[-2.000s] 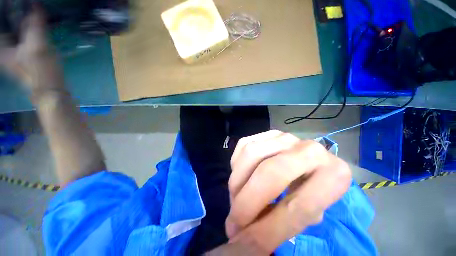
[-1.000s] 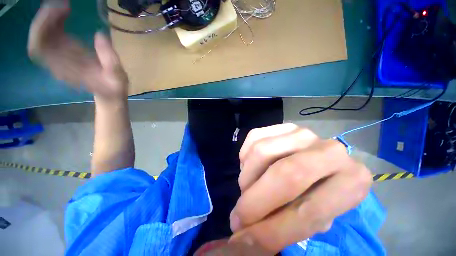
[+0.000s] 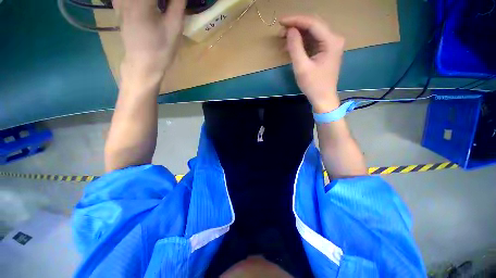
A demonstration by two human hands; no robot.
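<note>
The cream support block [image 3: 213, 23] with handwritten marks lies tilted at the top edge, on the cardboard sheet [image 3: 348, 32]. A dark headphone part [image 3: 197, 5] shows on it, mostly cut off and covered. A blurred grey headband arc [image 3: 81, 23] lies to its left. My left hand [image 3: 149, 38] is over the headphones; its fingers reach the top edge, and its grip is unclear. A thin solder wire strand [image 3: 265, 21] lies right of the block. My right hand [image 3: 315, 51], with a light blue wrist strap [image 3: 334, 113], is over the cardboard, fingers curled; whether it holds anything is unclear.
A blue tray [image 3: 462, 51] stands at the bench's upper right. Black cords [image 3: 400, 87] and the strap's cord hang near the bench edge. A blue crate [image 3: 448, 127] is below at the right, another blue item [image 3: 24, 142] at the left. Yellow-black tape [image 3: 413, 169] crosses the floor.
The headphones have come in from the left onto the block. My left hand has moved over them. My right hand has gone from close to the camera out to the cardboard. The view has shifted.
</note>
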